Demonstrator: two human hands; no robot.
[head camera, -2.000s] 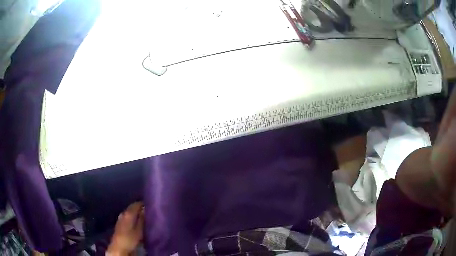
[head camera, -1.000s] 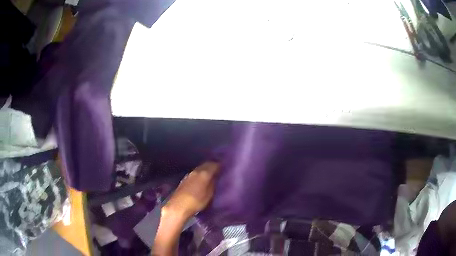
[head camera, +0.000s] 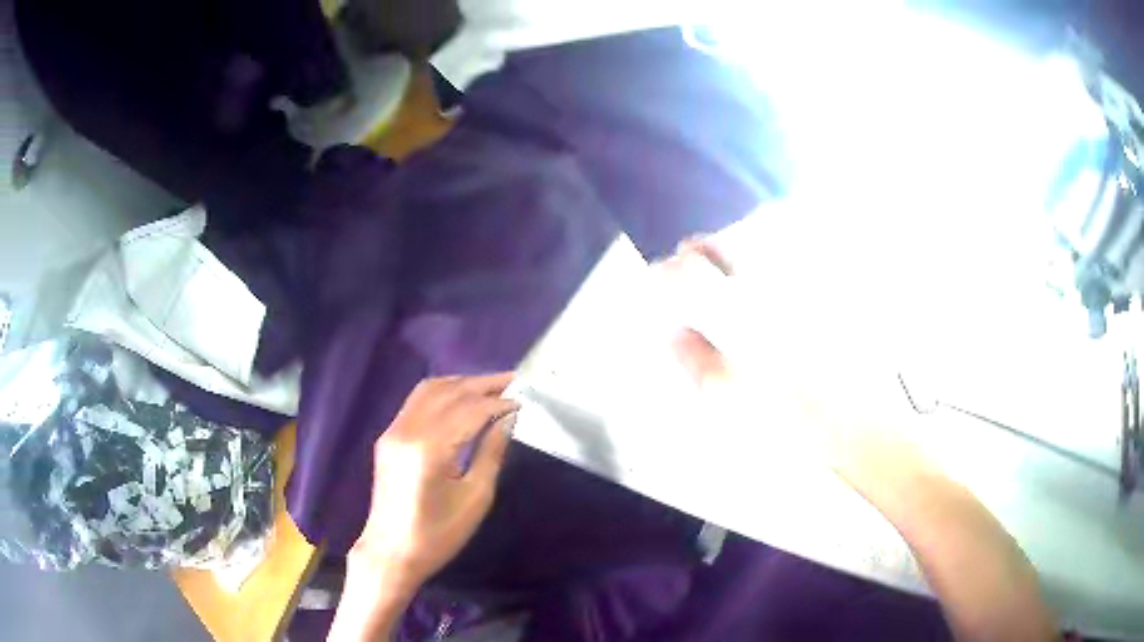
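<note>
Dark purple cloth (head camera: 489, 213) lies over the left end of the white machine table (head camera: 590, 414) and hangs down beside it. My left hand (head camera: 439, 458) is at the table's left front corner, fingertips at its edge. A little purple shows between thumb and fingers; whether they grip cloth is unclear. My right hand (head camera: 721, 332) reaches over the table, its fingers near the cloth's edge. Glare washes it out, so its grip is hidden. More purple cloth (head camera: 778, 596) lies below the front edge.
A clear plastic bag with pale pieces (head camera: 163, 477) is at lower left, beside a yellow-brown wooden edge (head camera: 282, 552). White cloth (head camera: 188, 301) lies above the bag. A dark shape (head camera: 188, 88) fills the upper left. Blurred machine parts (head camera: 1098, 251) are at far right.
The view has swung left. My left hand has moved up from the cloth below the table to the table corner. My right hand and forearm have come into view over the table.
</note>
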